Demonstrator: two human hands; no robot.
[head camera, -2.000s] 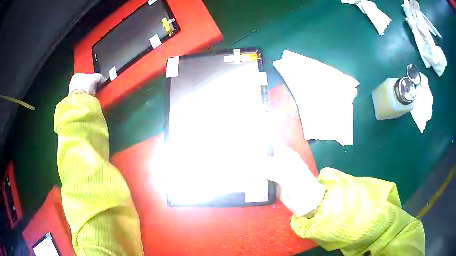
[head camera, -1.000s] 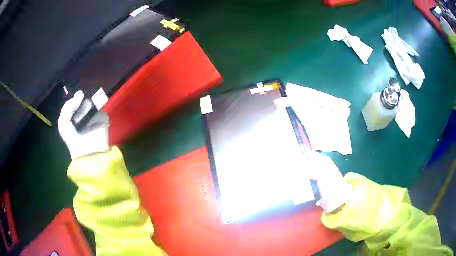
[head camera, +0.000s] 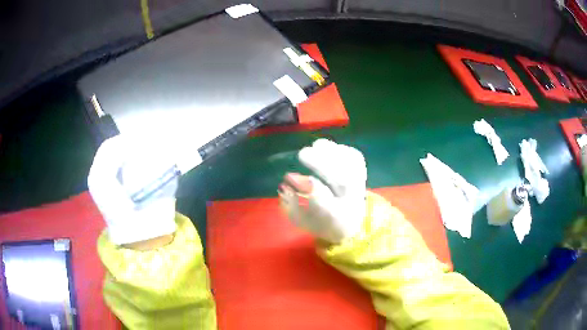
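Note:
My left hand, in a white glove, grips the near left corner of a large display panel. The panel is lifted and tilted at the upper left, with white tabs and a yellow flex piece at its right end. A dark flat edge shows beneath it, partly hidden; I cannot tell what it is. My right hand, gloved with a bare-looking fingertip, is apart from the panel, over the back of the middle orange-red mat. Its fingers are loosely curled and nothing shows in them.
A smaller-looking panel lies on a red mat at the lower left. A white cloth, crumpled wipes and a metal-topped bottle stand or lie at right. More panels on red mats are at the far right.
My left hand has lifted its panel off its mat. My right hand has let go of the other panel, which no longer lies on the middle mat, and moved left. The view has turned left.

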